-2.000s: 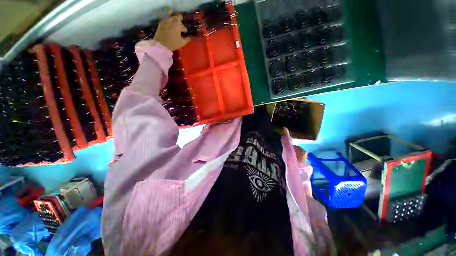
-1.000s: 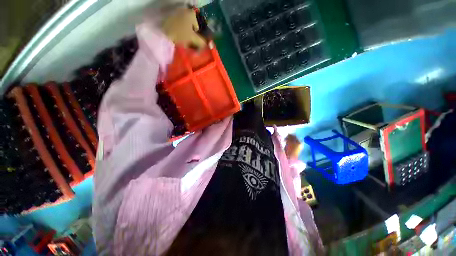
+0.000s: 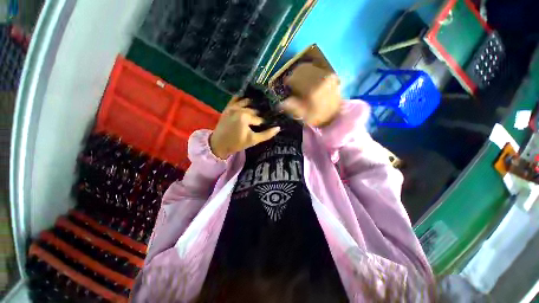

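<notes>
My left hand (image 3: 239, 129) is bent in front of my chest, with its fingers around a dark cluster of black components (image 3: 257, 102). My right hand (image 3: 313, 94) is blurred and close beside the cluster, in front of the open cardboard box (image 3: 319, 54). Its fingertips reach towards the cluster; whether they grip a piece cannot be told. Dark pieces show inside the box.
The red-orange divided tray (image 3: 139, 106) lies left, beside rows of black parts (image 3: 118, 171) and red-orange strips (image 3: 88, 248). A clear blister tray (image 3: 207, 35) is on the green surface above. A blue plastic stool (image 3: 414, 97) and red-framed green board (image 3: 458, 32) are right.
My left hand has come back from the red-orange tray to my chest with dark pieces. My right hand has risen to the box and the cluster. The whole view has turned.
</notes>
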